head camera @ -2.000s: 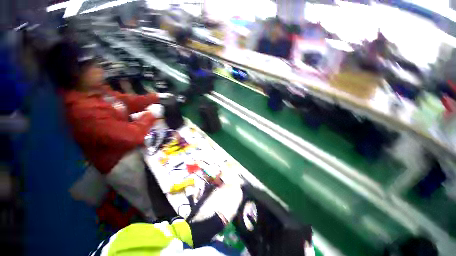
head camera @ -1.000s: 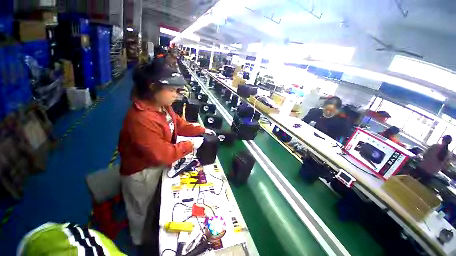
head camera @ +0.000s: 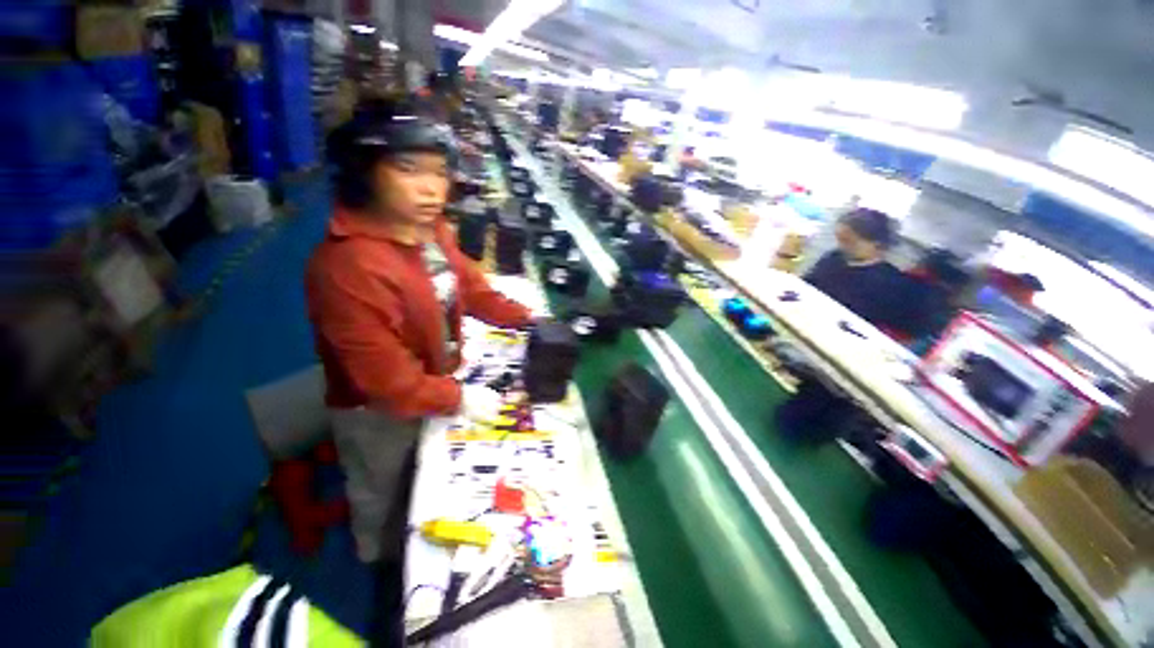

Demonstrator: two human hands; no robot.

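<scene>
Neither of my hands shows; only a yellow-green sleeve with black and white stripes is at the bottom left edge. Nearest in front of me, the white bench [head camera: 437, 570] holds a bright yellow block [head camera: 456, 532], a red piece [head camera: 509, 498], and a small shiny multicoloured round thing [head camera: 547, 544]. A dark strap or lead [head camera: 471, 613] lies across the bench's near end. The picture is blurred, so small items cannot be told apart.
A co-worker [head camera: 392, 310] in a red-orange jacket stands left of the bench, a hand at a black unit [head camera: 551, 360]. Another black unit [head camera: 633, 410] is on the green conveyor [head camera: 709, 506]. Across it are a seated person [head camera: 873, 279] and a red-white carton [head camera: 1006, 390].
The view has shifted slightly, and the scene sits further right. The co-worker's head has turned from the unit towards me, and one hand has lowered to the bench. My sleeve remains at the bottom left.
</scene>
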